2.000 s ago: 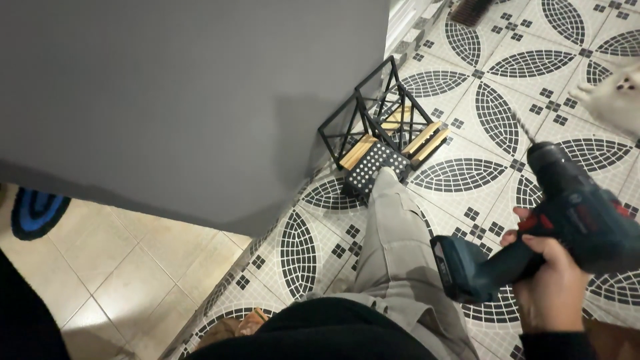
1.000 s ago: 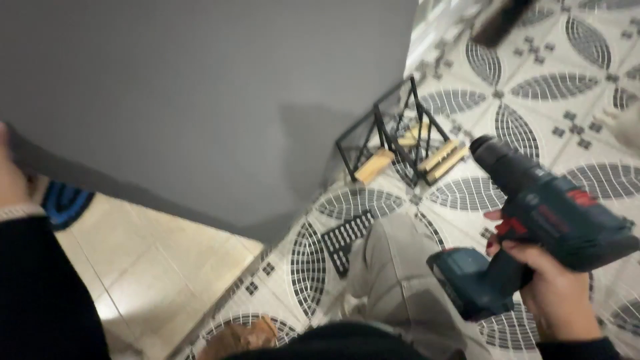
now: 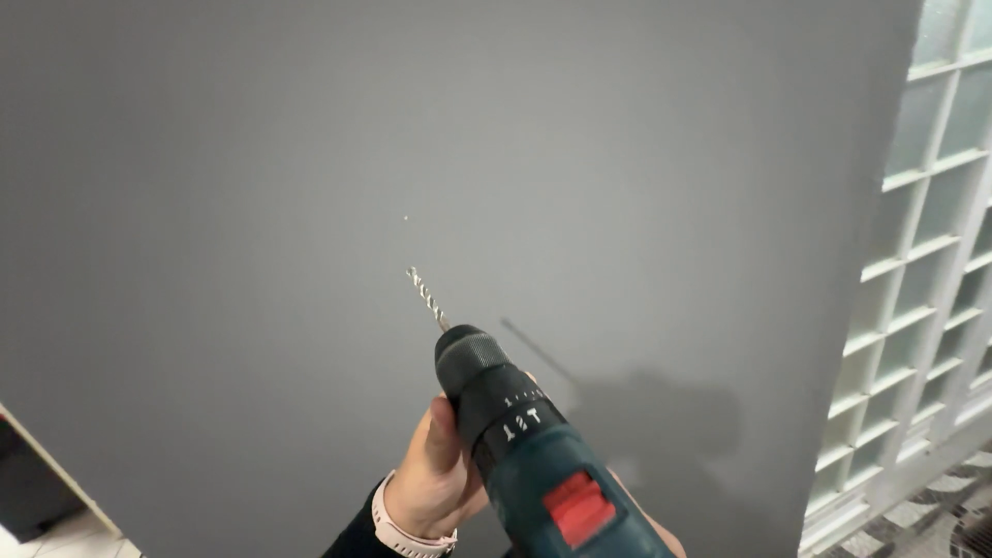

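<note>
A dark teal Bosch cordless drill (image 3: 527,434) points up and away at the grey wall (image 3: 604,194). My left hand (image 3: 442,473), with a pale pink watch band at the wrist, supports the drill around its front part below the chuck. Only a bit of my right hand (image 3: 659,535) shows at the drill's rear right side; its grip on the handle is hidden behind the body. A twist drill bit (image 3: 428,296) sits in the chuck, its tip apart from a small white mark (image 3: 405,218) on the wall. The drill's shadow falls to the right.
A white-framed panel with glass panes (image 3: 922,225) runs down the right side, beyond the wall's edge. Patterned floor tiles (image 3: 907,519) show at the lower right. At the lower left, past the wall's other edge, are a dark object (image 3: 31,480) and light floor.
The view has swung up from the floor to the wall. My left hand, at the left edge one second ago, has come to the drill's front. The drill now points toward the wall.
</note>
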